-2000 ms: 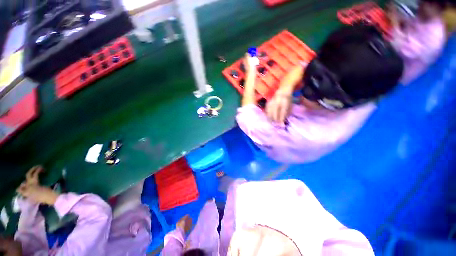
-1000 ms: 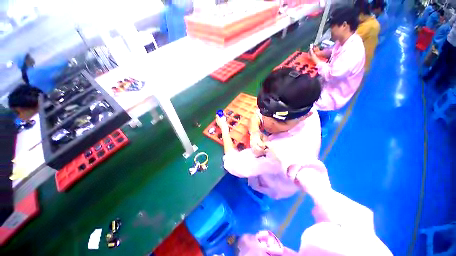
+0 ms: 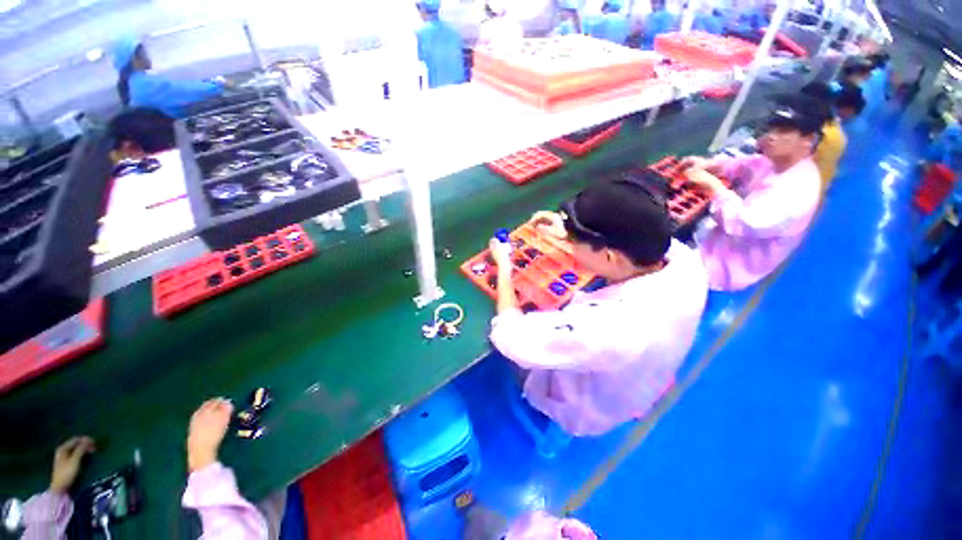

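Note:
Neither of my hands can be made out; a bit of pink cloth [image 3: 549, 526] is cut off at the bottom edge. On the green bench [image 3: 327, 364] lie several small dark parts [image 3: 253, 409] with gold-coloured bits, at lower left. A pale yellow ring [image 3: 449, 312] lies beside small shiny pieces near the post's foot. A red compartment tray [image 3: 234, 269] with dark round parts in some pockets sits at the left under the shelf. Another red tray [image 3: 533, 264] with dark and blue parts is in front of a seated worker.
Another person's two hands [image 3: 209, 424] are at lower left around a dark device [image 3: 111, 494]. Two workers in pink sit along the bench. A white post [image 3: 422, 237] carries the shelf with black bins [image 3: 264, 174]. A blue stool [image 3: 433, 438] and red trays [image 3: 353, 490] stand below.
The view has swung up and shows more of the hall. The pink sleeve that reached towards the near worker's shoulder is gone. The lower-left hands have come back into view.

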